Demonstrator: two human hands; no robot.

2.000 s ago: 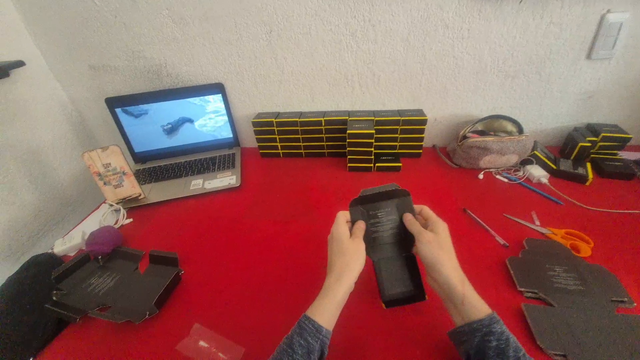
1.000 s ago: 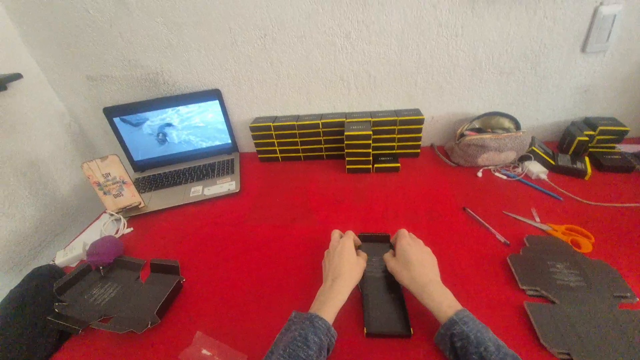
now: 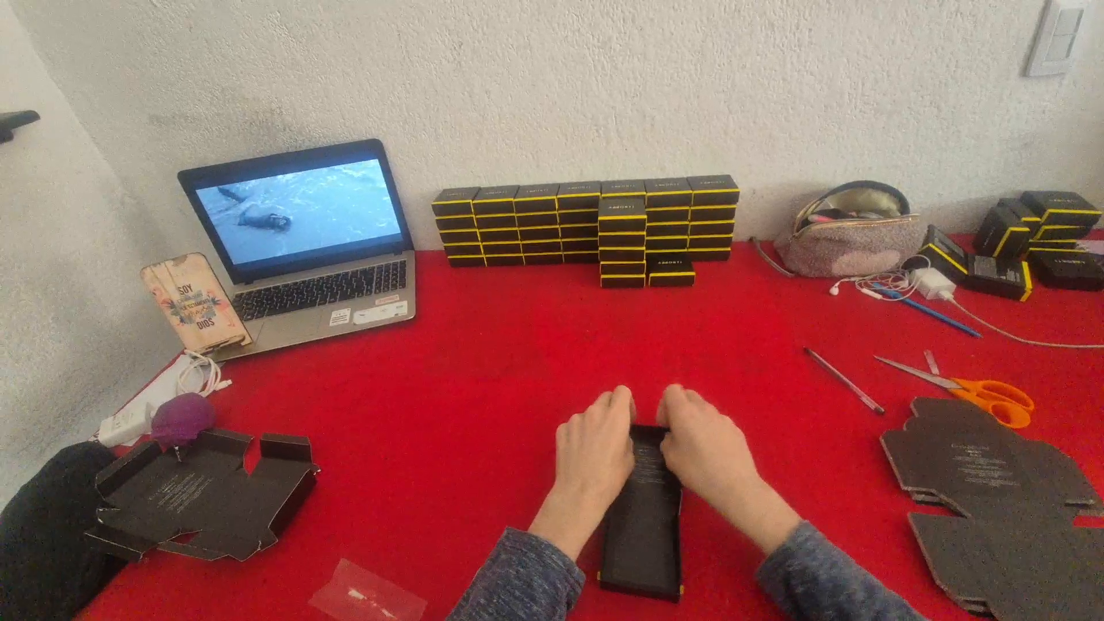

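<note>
A long black cardboard box piece [image 3: 640, 548] with low raised walls lies on the red tabletop in front of me, its inside facing up. My left hand [image 3: 595, 444] grips its far left corner, fingers curled over the edge. At the far right corner my right hand [image 3: 709, 440] holds it the same way. The fingertips and most of the far edge are hidden behind the hands. Partly folded black cardboard [image 3: 194, 496] rests at the left, and flat die-cut black cardboard [image 3: 983, 483] lies at the right.
Rows of small black boxes with yellow edges [image 3: 535, 226] stand against the wall. An open laptop [image 3: 297, 224] is at back left, beside a phone case [image 3: 197, 302]. Orange-handled scissors [image 3: 992, 397], a pen [image 3: 843, 379], a pouch [image 3: 849, 237] and more boxes [image 3: 1061, 211] are at right.
Two seconds ago the box piece was held up and tilted, its far flap standing out; it now lies flat on the table. Both hands have moved from its sides to its far corners.
</note>
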